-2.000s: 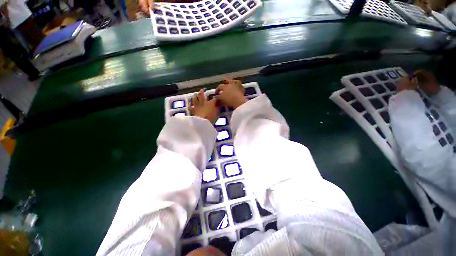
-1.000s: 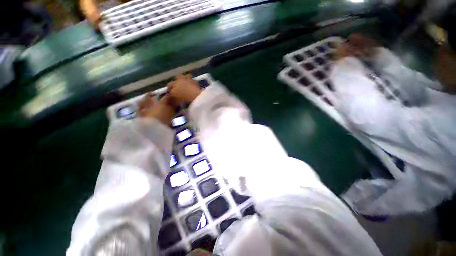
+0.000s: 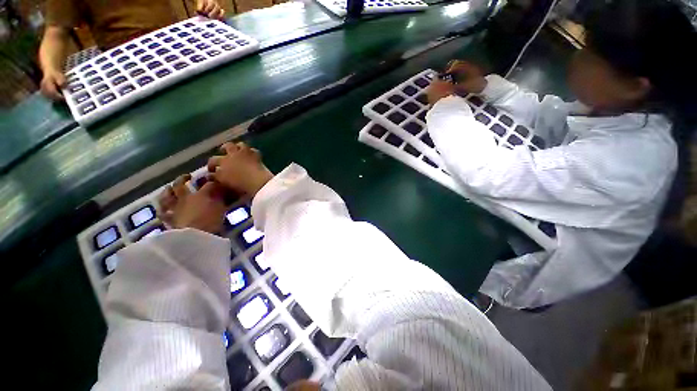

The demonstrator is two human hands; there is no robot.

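Note:
A white pocket tray (image 3: 92, 263) runs away from me, with square black-framed units in its pockets. Two units in the far-left corner, including one at the corner (image 3: 105, 237), show lit screens. Several in the middle, such as one unit (image 3: 252, 311), glow white; nearer units (image 3: 294, 370) are dark. My left hand (image 3: 195, 208) is over the far rows, fingers bent down at the pockets. My right hand (image 3: 238, 169) is close beside it on the right, at the far edge. A dark unit shows between the fingertips; whether either hand grips it is hidden. My sleeves cover parts of the tray.
A dark strip (image 3: 306, 103) crosses the green bench beyond my tray. Across it, a person in brown has hands at another filled tray (image 3: 160, 65). At right, a person in a white smock (image 3: 527, 164) works over two overlapping trays (image 3: 409, 156).
The view has turned right, so my tray sits lower left. My left hand has moved right along the far row, uncovering a second lit unit. The person across now shows more fully.

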